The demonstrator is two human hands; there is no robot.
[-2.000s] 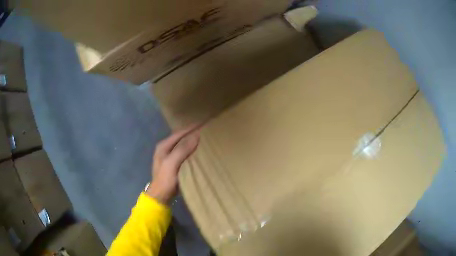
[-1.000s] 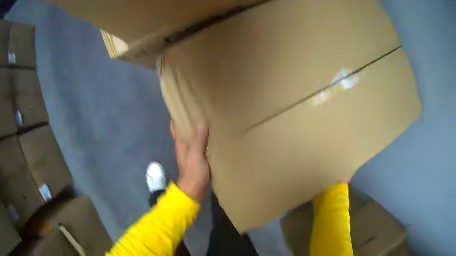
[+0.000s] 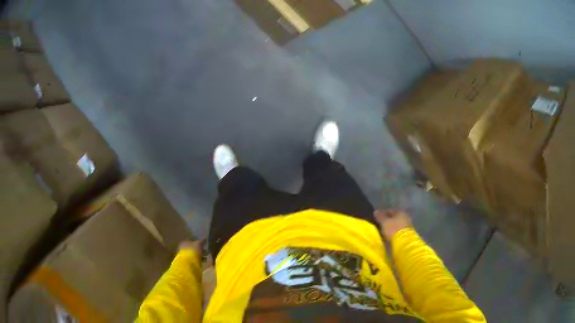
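My left hand (image 3: pixel 191 245) hangs at my left side beside a brown carton; it is small and partly hidden, with nothing visible in it. My right hand (image 3: pixel 393 222) is by my right hip, fingers loosely bent, with no carton in it. A brown carton with orange tape (image 3: pixel 116 243) lies at the lower left. A large, creased brown carton (image 3: pixel 463 104) stands at the right, away from my right hand.
More brown cartons with small white labels (image 3: pixel 60 139) line the left side. Another brown carton (image 3: pixel 302 16) is at the top. My white shoes (image 3: pixel 326 137) stand on the grey-blue floor (image 3: pixel 170 69). A further carton (image 3: pixel 561 189) is at the right edge.
The large carton that was between my hands is no longer held. My hands have dropped to my sides, the view has turned, and cartons at the right now show.
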